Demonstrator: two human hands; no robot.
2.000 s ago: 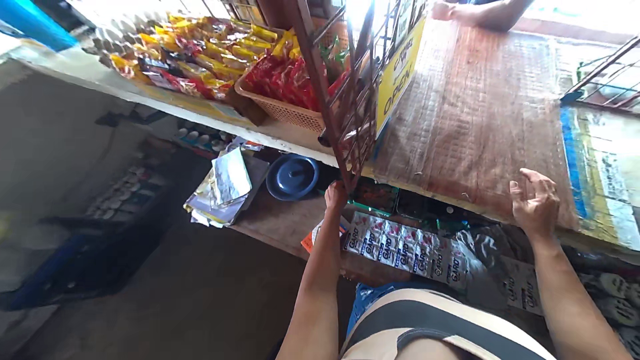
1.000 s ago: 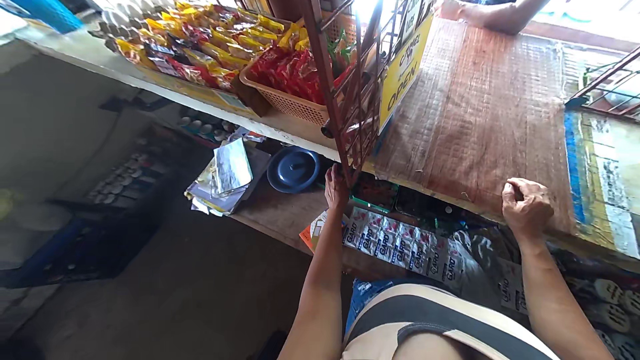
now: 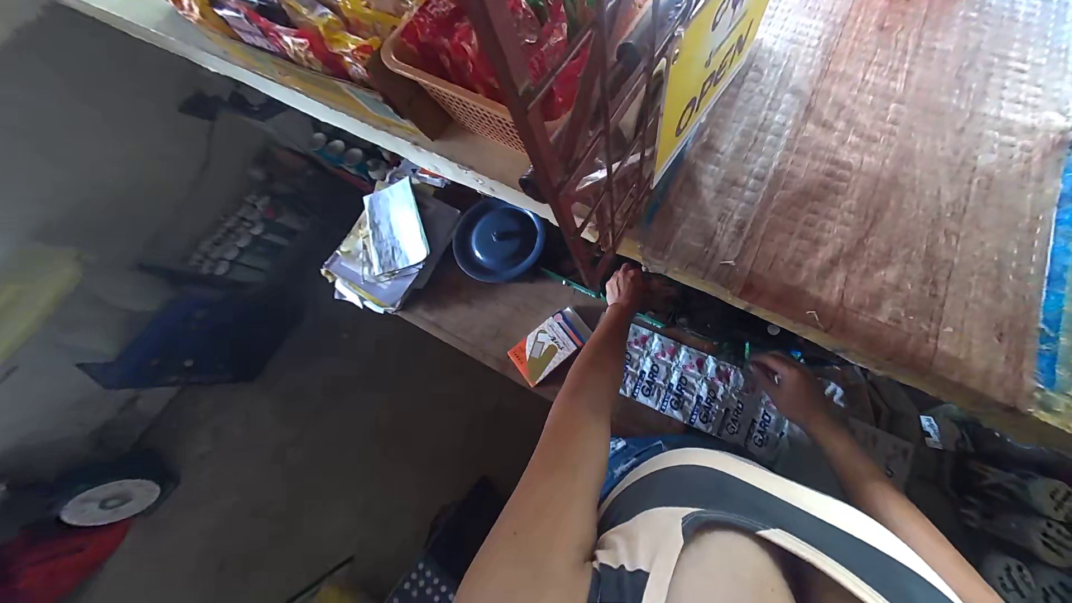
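My left hand (image 3: 626, 286) is at the front edge of the counter, beside the foot of a rusty metal grille (image 3: 557, 151); its fingers are partly hidden. Over the shelf below the counter is my right hand (image 3: 783, 385), fingers bent, close to the silver sachet strips (image 3: 699, 389); whether it holds anything is unclear. A small orange and white box (image 3: 548, 347) lies on the shelf left of the strips. Farther left are a round blue lidded container (image 3: 498, 240) and a stack of papers and booklets (image 3: 389, 243).
The wooden counter (image 3: 871, 167) spans the upper right, with a yellow sign (image 3: 703, 79) on the grille. An orange plastic basket (image 3: 469, 105) of red packets stands behind the grille. A blue crate (image 3: 201, 327) and a fan-like round object (image 3: 113, 501) are at the left.
My right hand has left the countertop and moved down to the shelf by the sachets. My left hand remains near the grille's foot. The view has shifted down and closer.
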